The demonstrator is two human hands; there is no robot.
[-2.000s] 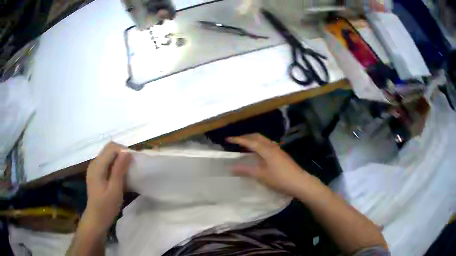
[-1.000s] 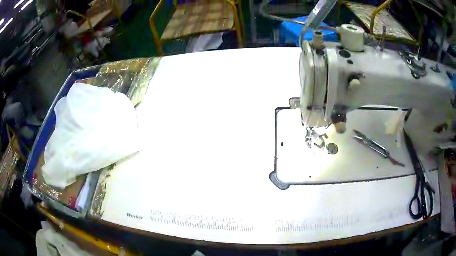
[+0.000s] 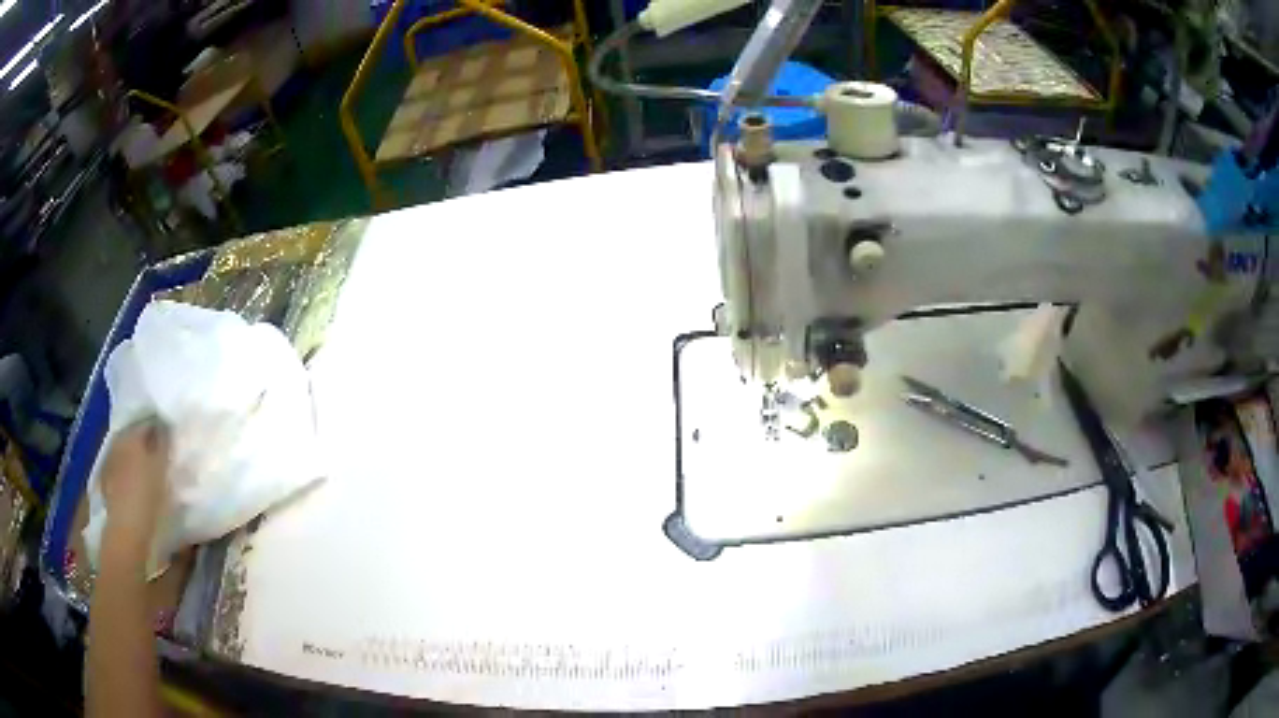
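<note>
A heap of white cloth (image 3: 232, 407) lies at the left end of the table, over a blue-rimmed tray (image 3: 87, 407). My left hand (image 3: 136, 463) reaches up from the bottom left and rests on the heap's left part. Its fingers are partly hidden in the cloth, so I cannot tell whether they grip it. My right hand is not in view.
The sewing machine (image 3: 968, 232) stands at the right with its lamp lit. Thread snips (image 3: 975, 418) lie on the bed plate (image 3: 758, 498). Black scissors (image 3: 1119, 519) lie right of them. A printed ruler (image 3: 519, 656) runs along the front edge. Yellow-framed seats stand behind.
The view has swung from my lap to the table and now slightly right. My left hand has come onto the cloth heap. The cloth held between both hands earlier no longer shows.
</note>
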